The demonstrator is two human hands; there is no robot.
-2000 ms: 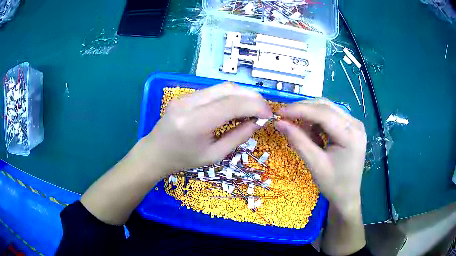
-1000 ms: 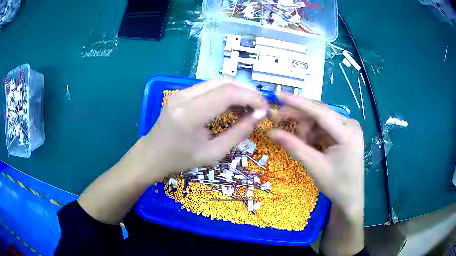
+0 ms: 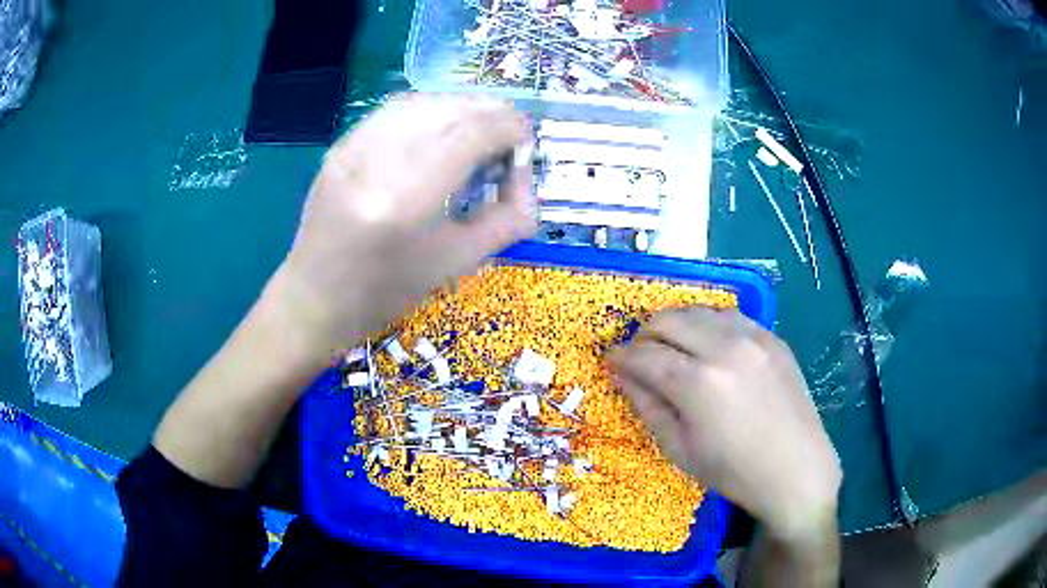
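Observation:
The blue tray [image 3: 752,296] lies in front of me, its floor covered with small yellow-orange pieces [image 3: 643,505]. A loose pile of wire leads with white ends [image 3: 499,431] lies on them at the left. My left hand [image 3: 402,218] is raised over the tray's far left edge, blurred, fingers curled beside the fixture; a small white thing shows at its fingertips, too blurred to name surely. My right hand [image 3: 723,402] is low at the tray's right side, fingertips down among the yellow-orange pieces; whether it pinches one is hidden.
Beyond the tray are the metal and white fixture [image 3: 603,178] and a clear box of leads [image 3: 563,46]. A small clear box [image 3: 69,310] stands far left, a black flat rectangle [image 3: 301,75] upper left. A black cable [image 3: 844,247] and loose white pieces [image 3: 781,149] lie right.
My hands have moved apart. The left went up and left towards the fixture; the right went down into the yellow-orange pieces. The view has shifted slightly, and more of the lead pile shows.

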